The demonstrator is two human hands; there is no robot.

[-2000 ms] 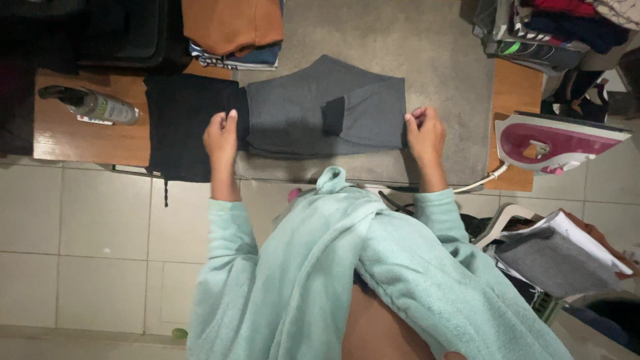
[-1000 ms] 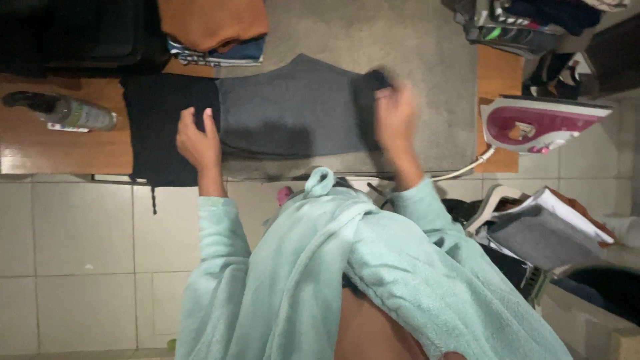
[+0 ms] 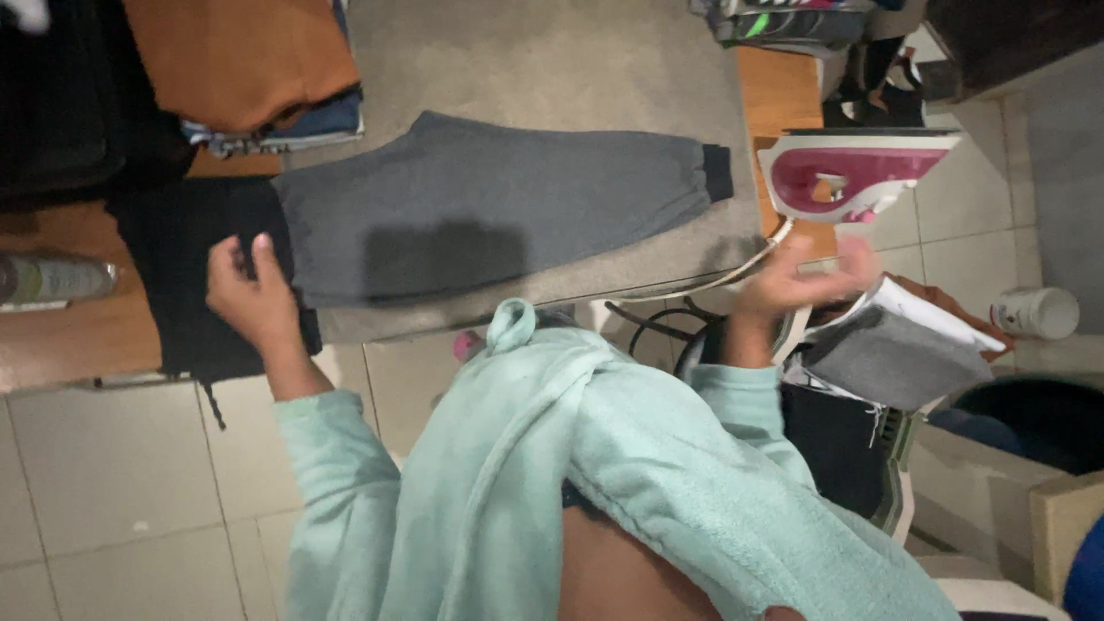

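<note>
Grey jogger trousers [image 3: 509, 207] lie folded lengthwise, with a dark ribbed cuff at the right end and a black waist part [image 3: 198, 285] with a hanging drawstring at the left. A grey cloth pad [image 3: 552, 60] is beneath them. My left hand [image 3: 254, 293], fingers apart, is over the black part; whether it touches the cloth I cannot tell. My right hand [image 3: 806, 280], blurred, is in the air beyond the pad's near right corner, fingers spread and holding nothing. Just above it in view, a pink and white clothes iron [image 3: 858, 177] stands at the wooden table's right end.
A stack of folded clothes with an orange one [image 3: 246, 60] on top is at the back left. A bottle [image 3: 56, 280] lies at the left. More folded clothes [image 3: 793, 21] are at the back right. The iron's white cord [image 3: 733, 276] runs along the pad's near edge. Hangers with clothes [image 3: 897, 345] hang at the right.
The right end of the trousers, folded back two seconds ago, now lies extended to the right with its cuff showing. My right hand has moved away from the cloth, towards the iron's side.
</note>
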